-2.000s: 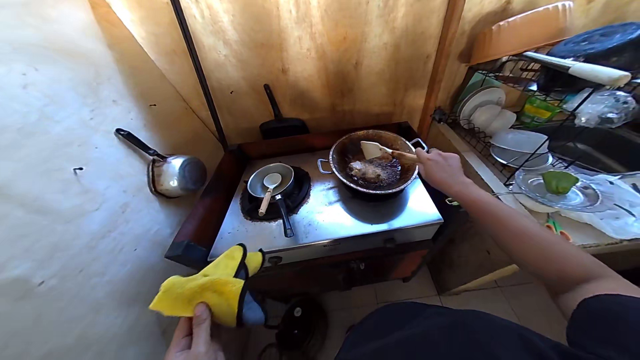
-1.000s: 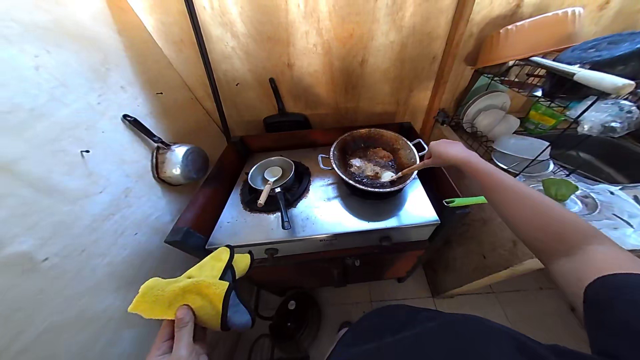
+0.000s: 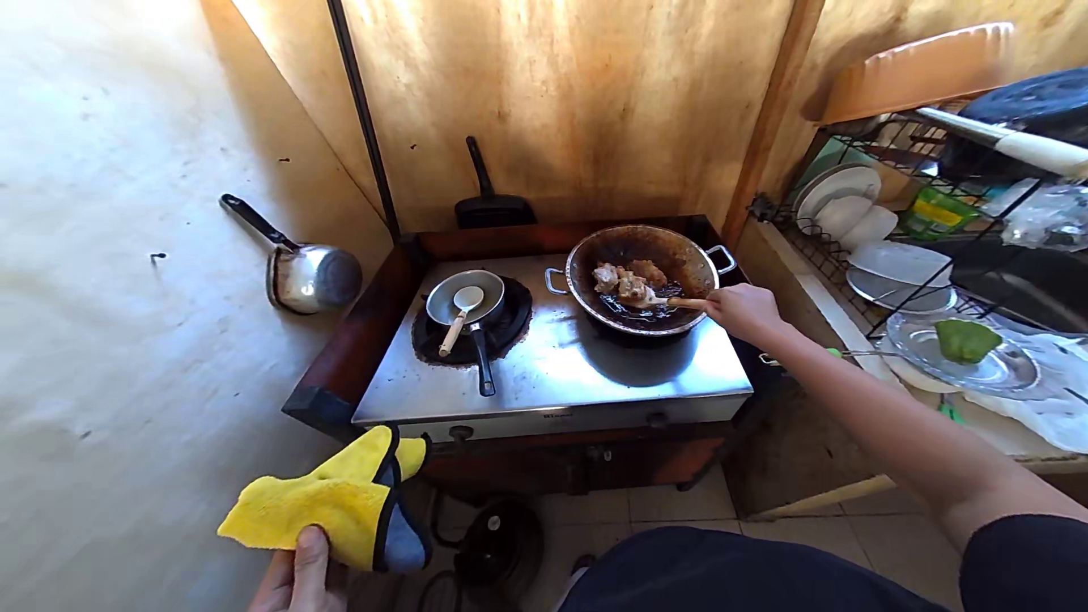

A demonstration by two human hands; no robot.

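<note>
My right hand (image 3: 745,309) grips the wooden handle of a spatula (image 3: 687,303) at the right rim of a two-handled wok (image 3: 702,280). The spatula's blade is under or behind browned pieces of food (image 3: 633,287) in dark oil; the blade itself is mostly hidden. My left hand (image 3: 308,574) holds a yellow cloth (image 3: 319,506) with dark edging and a grey-blue side, in front of the stove's left corner. On the left burner sits a small saucepan (image 3: 440,300) with a ladle (image 3: 460,322) lying in it.
Both pans stand on a steel gas stove (image 3: 544,365). A metal pot (image 3: 316,277) hangs on the left wall, and a black frying pan (image 3: 495,210) leans behind the stove. At right are a dish rack (image 3: 858,293), a glass plate (image 3: 901,336) with a green item (image 3: 967,340), and an orange basin (image 3: 918,72).
The spatula's blade was visible above the food two seconds ago and is now low among the pieces. The food pieces have shifted in the wok. The left hand still holds the cloth.
</note>
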